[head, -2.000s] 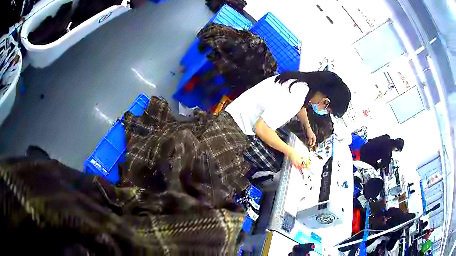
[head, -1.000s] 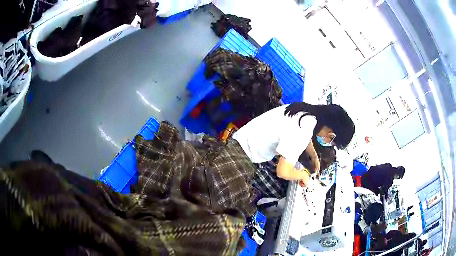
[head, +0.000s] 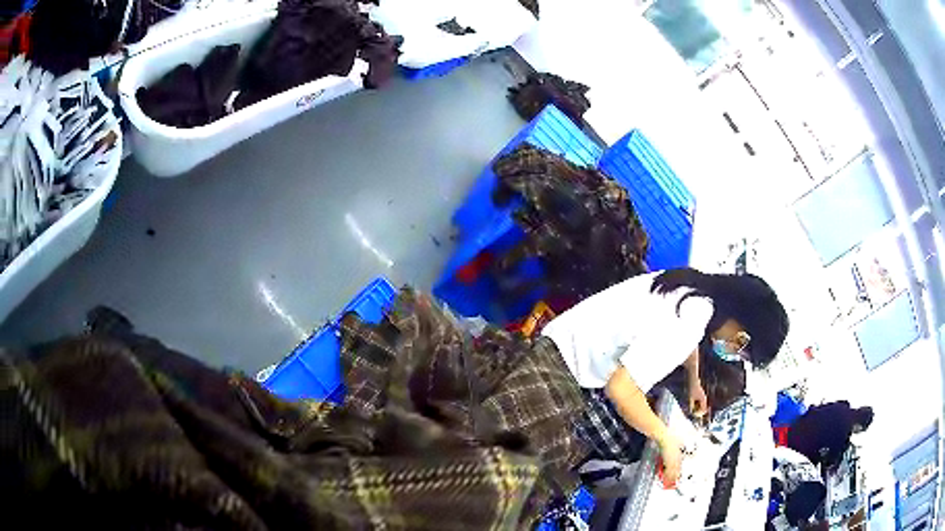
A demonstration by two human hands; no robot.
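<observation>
A large plaid garment bundle [head: 342,467], dark brown with pale yellow checks, fills the lower left close to the camera. My left hand and my right hand are not visible; whether the bundle hides them cannot be told. Beyond it, more plaid garments [head: 456,373] are heaped over a blue crate [head: 316,363]. A small dark shape [head: 109,319] shows at the bundle's upper left edge, too unclear to name.
A person in a white top [head: 632,330] works at a white sewing table [head: 689,498] on the right. Blue crates [head: 668,202] with plaid garments [head: 575,213] stand behind. White troughs [head: 181,156] holding dark pieces and black-white pieces [head: 47,156] line the upper left. Grey floor [head: 269,218] lies between.
The whole scene has shifted right and down in the picture, showing more of the troughs. The near bundle stays in about the same place. The seated person's arms have moved slightly over the table.
</observation>
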